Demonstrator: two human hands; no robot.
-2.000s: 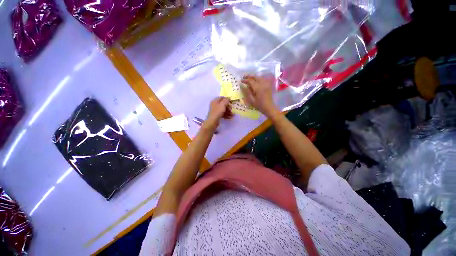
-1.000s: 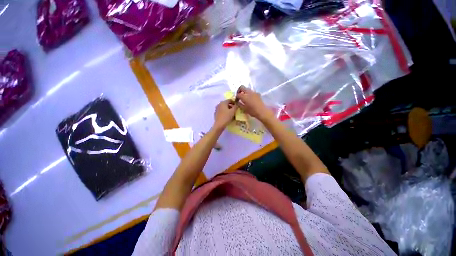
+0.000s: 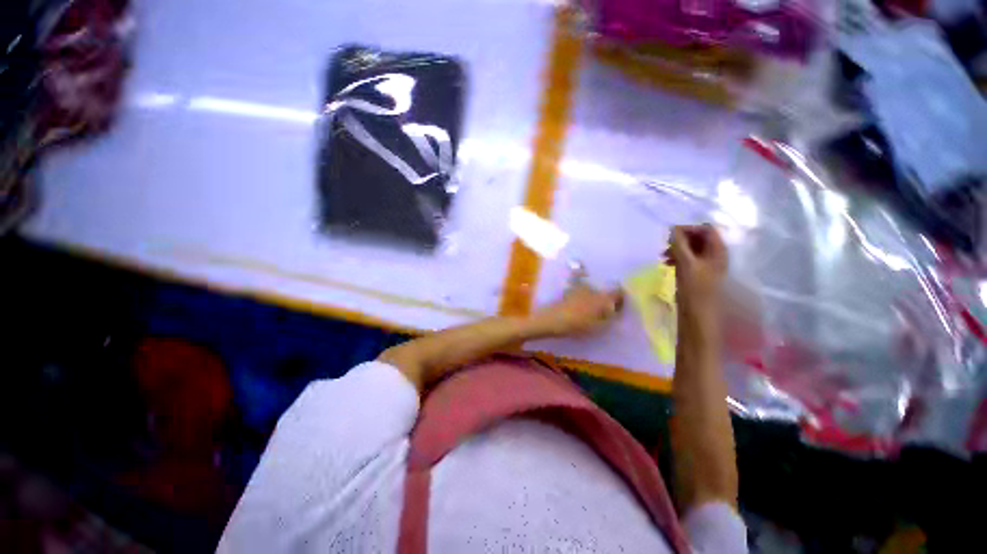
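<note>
A yellow printed sheet [image 3: 653, 308] lies on the white table between my hands, blurred. My left hand [image 3: 590, 310] is at its left edge, near the table's front edge; whether it holds anything cannot be told. My right hand [image 3: 696, 251] is above and right of the sheet, with its fingers drawn together; anything in them is too blurred to tell. A black garment in a clear polybag [image 3: 392, 152] lies flat further left. A small white card [image 3: 538, 232] lies across the orange tape [image 3: 550, 130].
Large clear bags with red edges [image 3: 866, 281] cover the right side. A magenta bagged garment [image 3: 693, 24] lies at the far side, with mustard beside it. A dark red bagged garment [image 3: 81, 70] is at the far left. The table's taped front edge [image 3: 325, 308] runs before me.
The view has swung left, so the table things appear further right. My hands were together over the yellow sheet and are now apart, the right one farther from me.
</note>
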